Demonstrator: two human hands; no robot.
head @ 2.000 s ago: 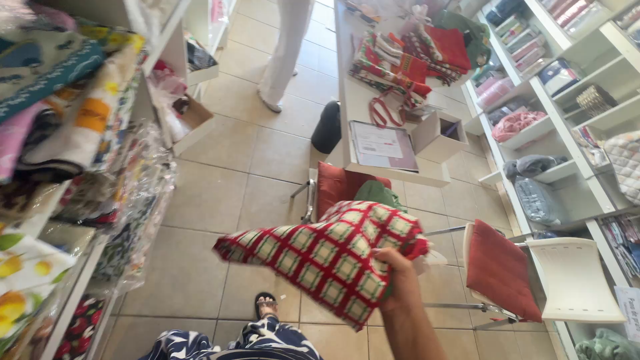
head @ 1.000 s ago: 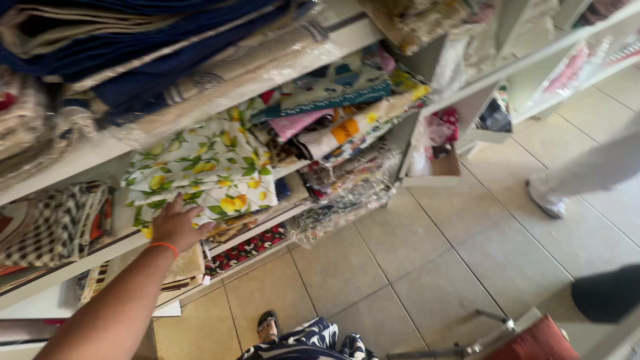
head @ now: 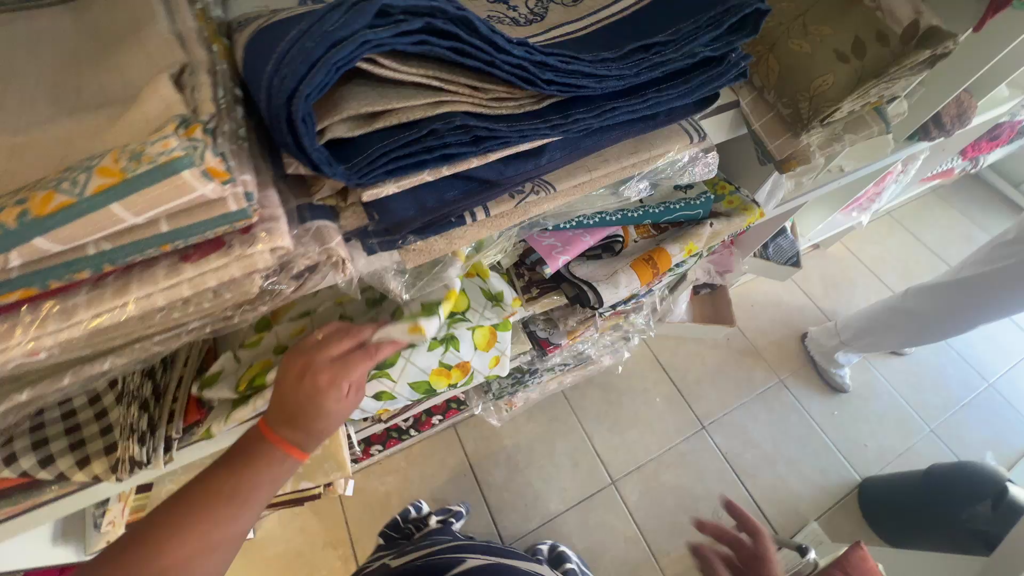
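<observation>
My left hand [head: 328, 380], with an orange band at the wrist, pinches a fold of the lemon-print cloth [head: 460, 344] on a shelf at centre left. The cloth is white with yellow lemons and green leaves, partly hidden by the hand and the stack above. My right hand [head: 734, 540] shows at the bottom edge, blurred, fingers apart and holding nothing visible, over the tiled floor. Just above the lemon cloth lies a thick stack of folded navy and beige cloths [head: 512, 112].
Plastic-wrapped beige linens [head: 120, 192] fill the upper left, above a brown checked cloth [head: 68, 424]. A person's leg in white trousers [head: 928, 304] stands at right. Below it are a dark bin [head: 932, 506] and a red seat cushion [head: 850, 562]. An open cardboard box [head: 710, 308] juts from the shelf.
The view has swung left to the shelves. The red checked cloth held two seconds ago is out of view. My left hand, laid on the lemon cloth one second ago, now grips a fold of it.
</observation>
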